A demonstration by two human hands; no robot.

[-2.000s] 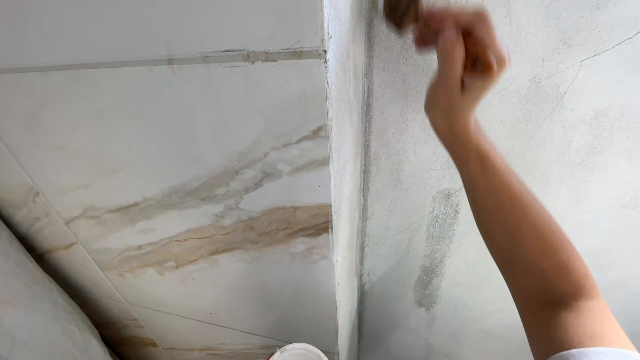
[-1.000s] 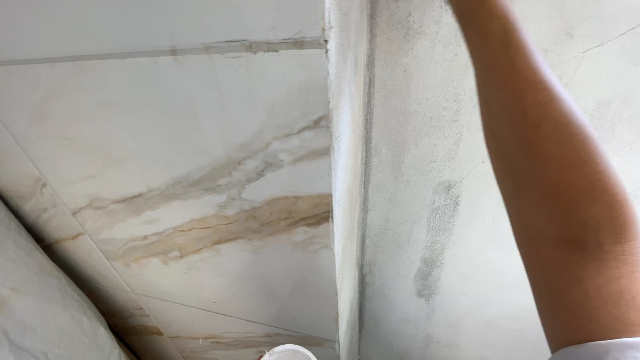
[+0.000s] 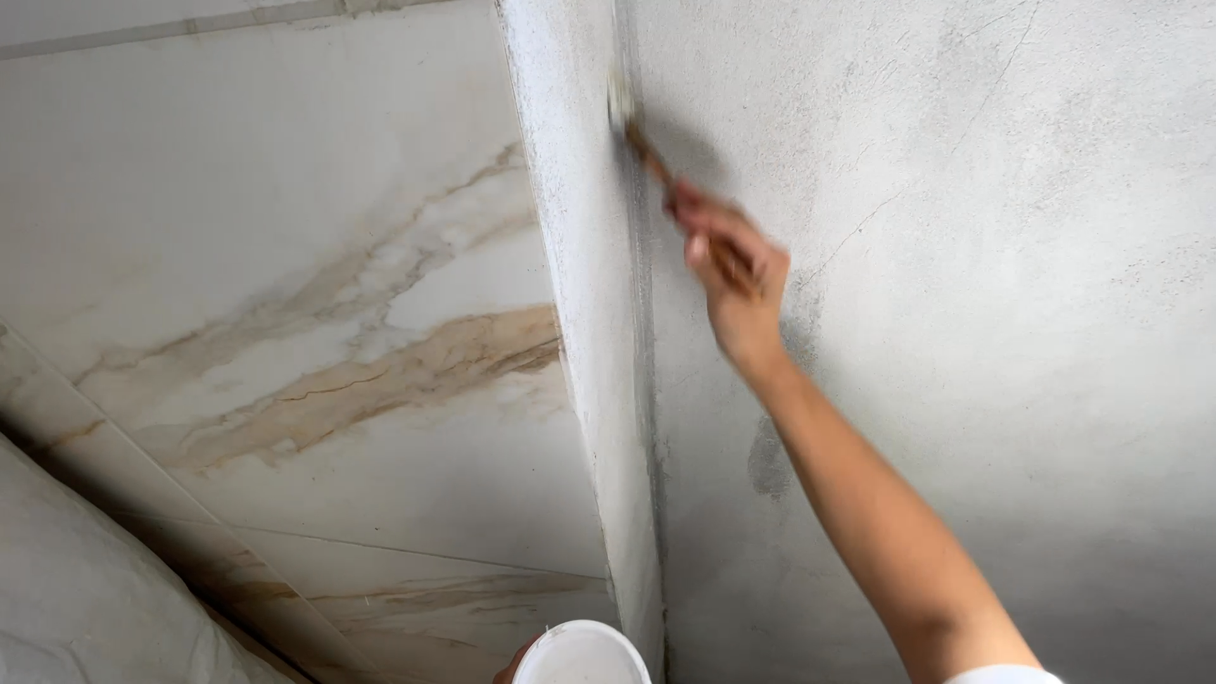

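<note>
My right hand is closed around the wooden handle of a paintbrush, blurred by motion. Its pale bristles lie at the inner corner where a narrow white wall return meets the grey plastered wall. At the bottom edge, fingers of my left hand show beside a round white tub, holding it at its left side. Most of that hand and the lower part of the tub are out of view. Whether the brush touches the surface cannot be told for sure.
Marble-look tiles with brown and grey veins cover the left side, ending at the white return. A pale sheet-like covering bulges at the lower left. The grey wall bears fine cracks and a darker patch.
My right hand, out of the frame at the top one second ago, is back in view lower down with the brush at the corner. Fingers of my left hand now show beside the tub.
</note>
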